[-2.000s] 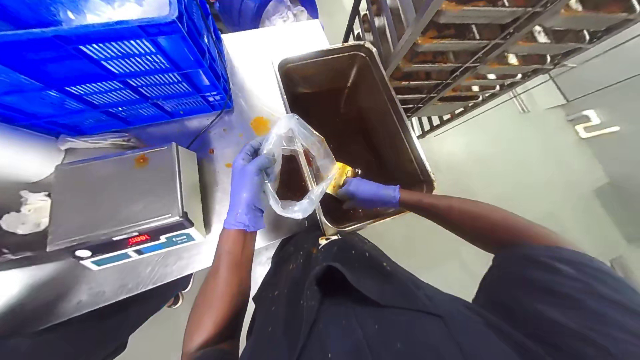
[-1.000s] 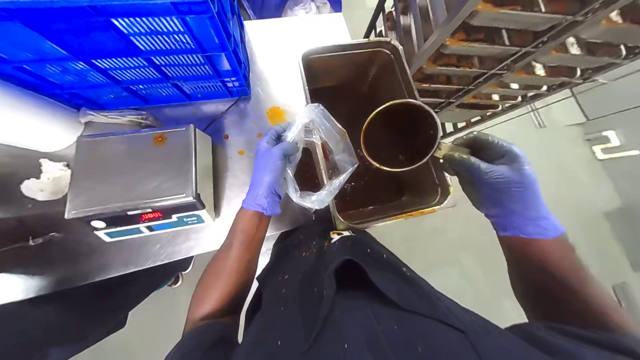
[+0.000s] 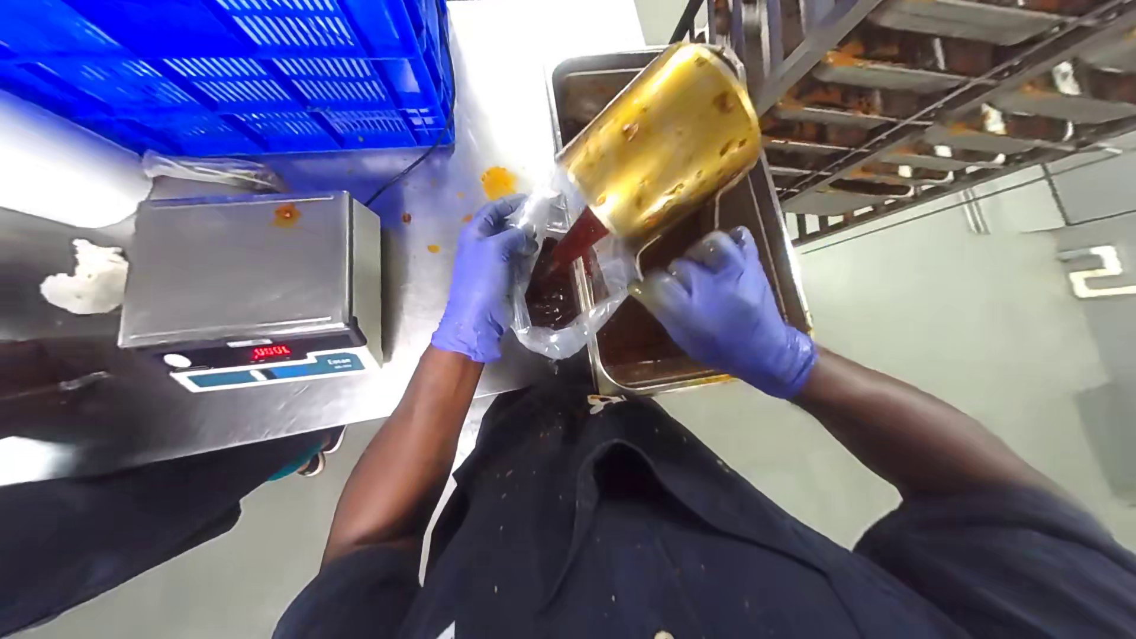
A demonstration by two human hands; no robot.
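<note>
My left hand (image 3: 486, 280), in a purple glove, grips the rim of a clear plastic bag (image 3: 568, 342) and holds its mouth wide. In my gloved right hand (image 3: 732, 306) is the handle of a metal dipper (image 3: 666, 142), tipped over the bag. Dark reddish-brown liquid (image 3: 581, 241) runs from the dipper's lip into the bag. The dipper's outside is smeared with yellowish, oily residue. Below and behind them, a deep rectangular metal pan (image 3: 790, 266) holds dark liquid.
A digital scale (image 3: 240, 266) stands on the steel table (image 3: 417, 311) at left. Blue plastic crates (image 3: 293, 80) are behind it. A metal rack (image 3: 932, 106) rises at upper right. Another person's dark-clothed leg (image 3: 133, 524) shows at lower left. Orange spills (image 3: 499, 182) mark the table.
The dipper, upright and filled over the pan one second ago, is now tilted over the bag and pouring. My right hand has moved left. Two seconds ago it was down in the pan.
</note>
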